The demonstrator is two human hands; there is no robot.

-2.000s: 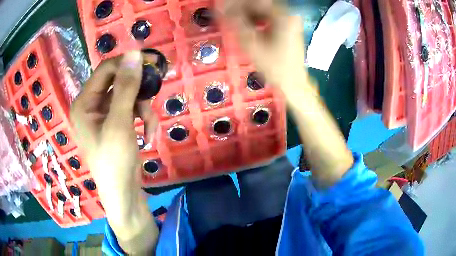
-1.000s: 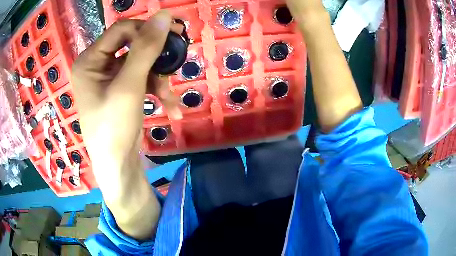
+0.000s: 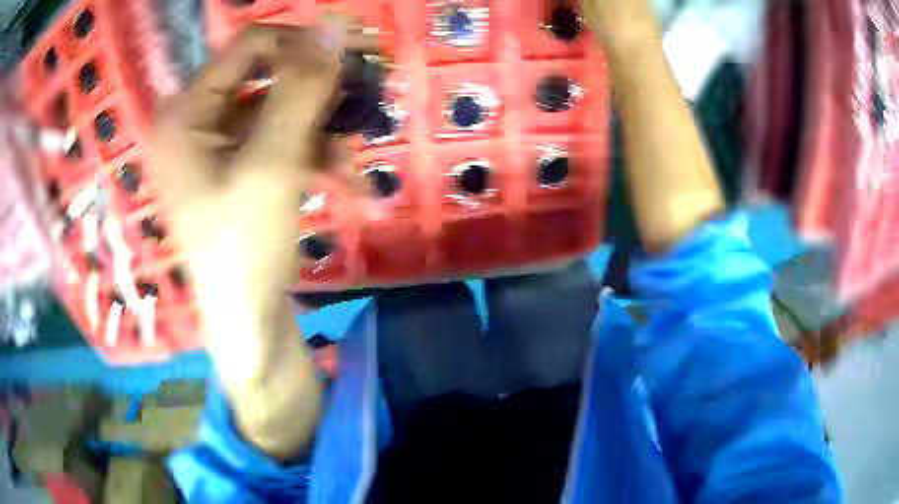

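A red-orange watch tray lies in front of me, with round black watch heads in its pockets. Its nearest row shows bare pockets except one at the left. My left hand is over the tray's left part and holds a black watch head between thumb and fingers; the hand is blurred. My right hand is at the top edge, mostly cut off, so its fingers do not show. The forearm lies along the tray's right side.
Another red tray with watch heads and white-strapped watches lies at the left. Crinkled clear film is beside it. A white cloth or paper lies at the upper right. Stacked red trays stand at the right. Cardboard boxes are at the lower left.
The view has shifted, so the tray sits higher in the picture. My left hand still holds the black watch head. My right hand has moved from over the tray to the top edge.
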